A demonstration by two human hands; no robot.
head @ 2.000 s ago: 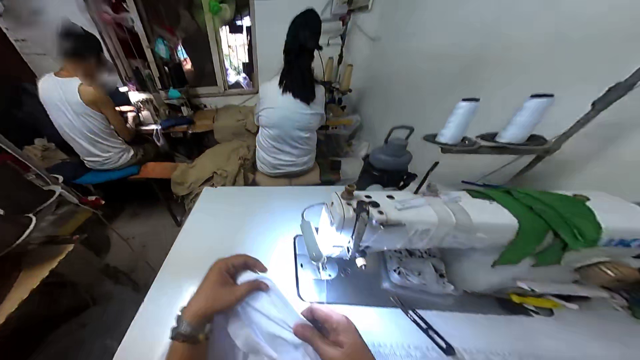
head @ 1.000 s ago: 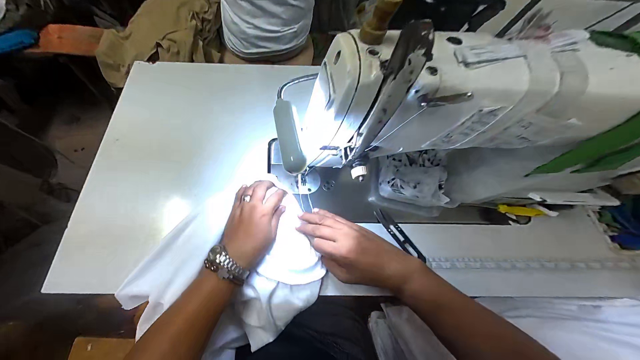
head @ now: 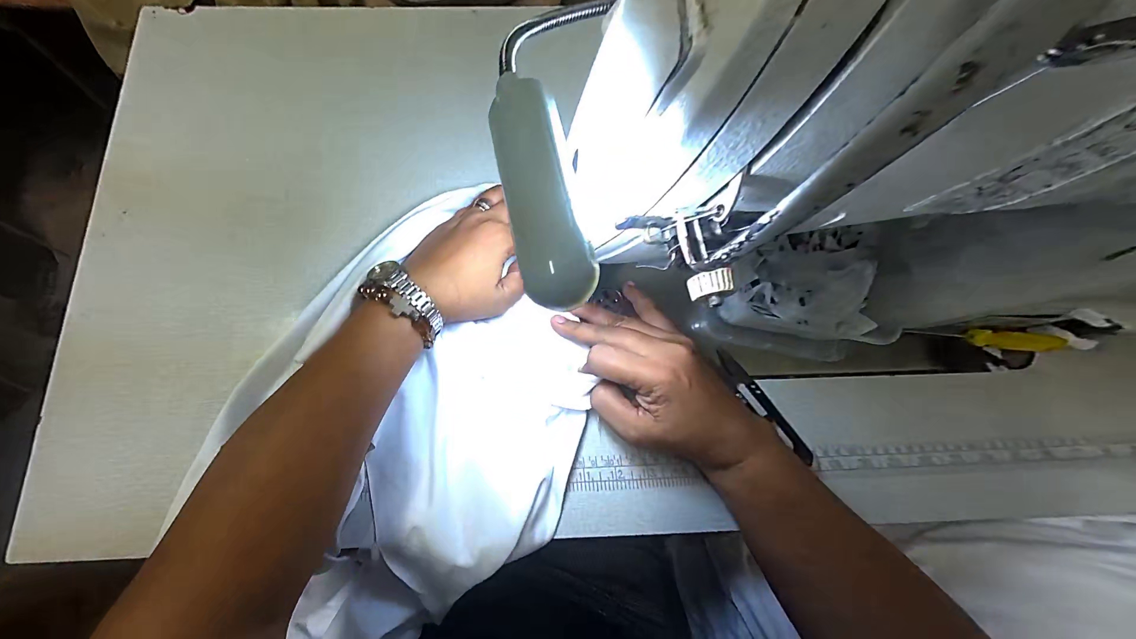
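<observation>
White fabric (head: 479, 417) lies on the sewing table and hangs over its front edge. My left hand (head: 466, 257), with a ring and a metal watch at the wrist, rests on the fabric left of the lamp; the lamp hides some fingertips. My right hand (head: 652, 373) lies at the fabric's right edge, fingers partly spread and pointing toward the needle area; whether it pinches the cloth is unclear. Above both is the sewing machine's head (head: 710, 115). Its lamp (head: 541, 195), on a bendable metal neck, covers the needle area from view.
A dark slender tool (head: 768, 408), perhaps tweezers, lies beside my right wrist. Printed ruler markings (head: 932, 453) run along the table front. Under the machine arm sit a clear tray (head: 781, 337) with a plastic bag (head: 808, 284) and a yellow-handled tool (head: 1016, 340). More white fabric (head: 1038, 577) lies lower right.
Two seconds ago both hands held the fabric in front of the machine; since then they have moved it to the needle area. My right fingers have spread somewhat since one second ago. The view has moved in closer.
</observation>
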